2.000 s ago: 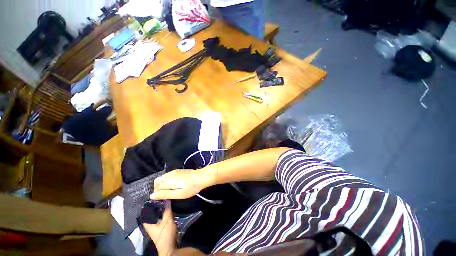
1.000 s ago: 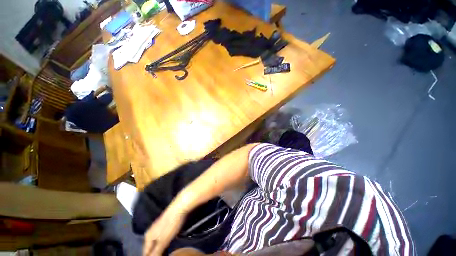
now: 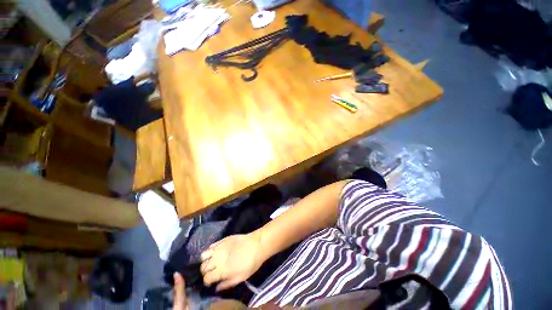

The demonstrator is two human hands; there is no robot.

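Note:
A black garment [image 3: 257,209] with a speckled grey part [image 3: 206,239] lies bunched at the wearer's lap, below the table's near edge. My right hand [image 3: 233,260] is bare and reaches in from the right, its bent fingers gripping the dark cloth. My left hand [image 3: 180,292] is mostly cut off by the bottom edge. Only a finger or thumb shows, beside the cloth, and its grip is hidden. Part of the garment is hidden under my right forearm.
The wooden table [image 3: 242,133] holds black hangers [image 3: 251,54], black fabric pieces [image 3: 336,51], a yellow-green tool [image 3: 345,103], a thin pointed tool [image 3: 335,77], a white roll [image 3: 262,19] and papers [image 3: 195,29]. Clear plastic [image 3: 417,172] lies on the floor. Wooden shelving [image 3: 78,133] stands left.
The garment has left the tabletop for the lap, and its white tag and cord no longer show. My right hand has moved from a blurred reach onto the cloth. The view has shifted.

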